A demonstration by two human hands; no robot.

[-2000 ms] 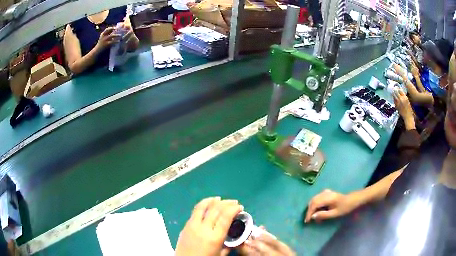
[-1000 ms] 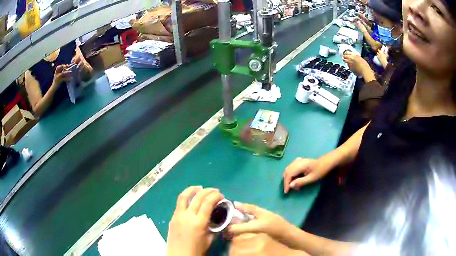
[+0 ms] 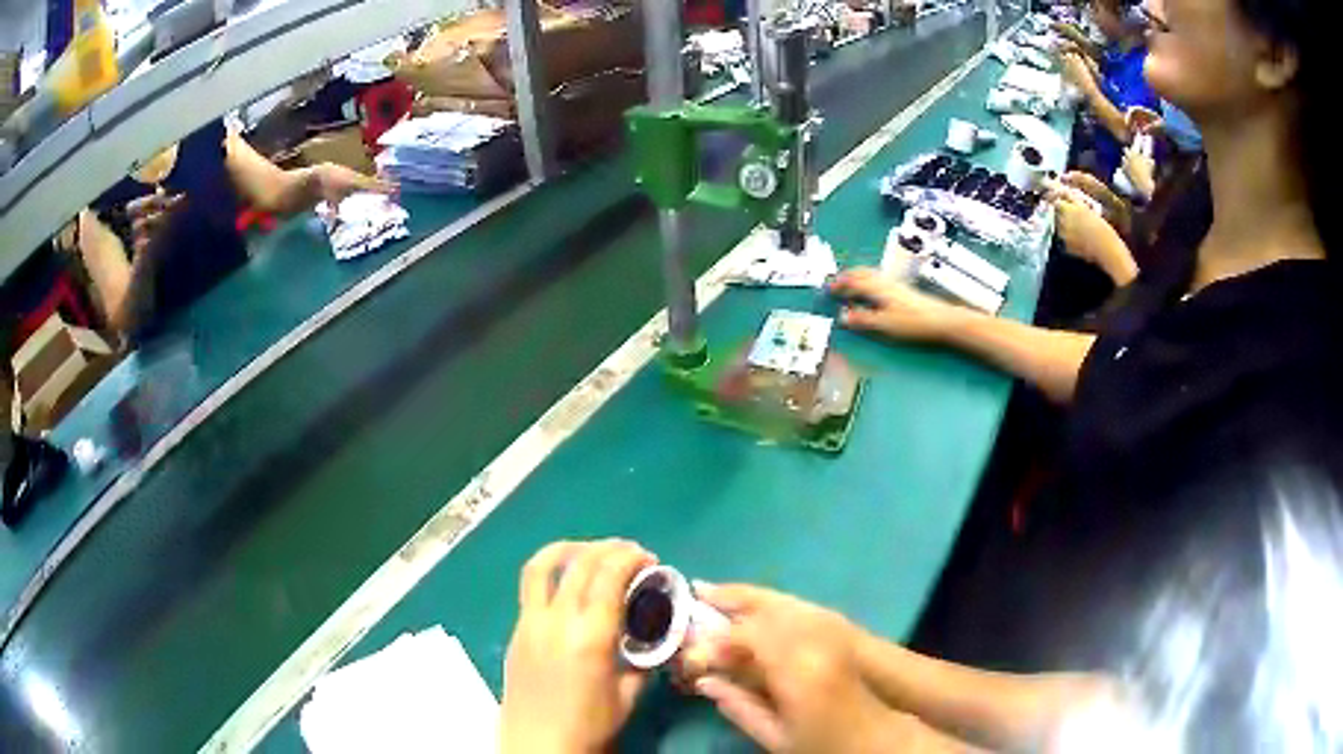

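Observation:
My left hand is at the lower middle, with its fingers curled around the head of a white handheld device. The head's round opening has a dark inside and a pale rim and faces up towards me. My right hand grips the device's handle side from the right; most of the handle is hidden by fingers. Two forearms overlap at the lower right, and I cannot tell clearly whether one is the coworker's. White sheets lie fanned on the green bench, left of my left hand, cut off below.
A green hand press stands ahead, with white scraps behind it. White devices and black parts in clear plastic lie beyond. A coworker is close on the right. The dark belt runs left; another person works opposite.
The coworker's hand has moved from the near bench to beyond the press, beside the white devices. The person opposite now reaches to the white pile. My hands still hold the device, slightly turned.

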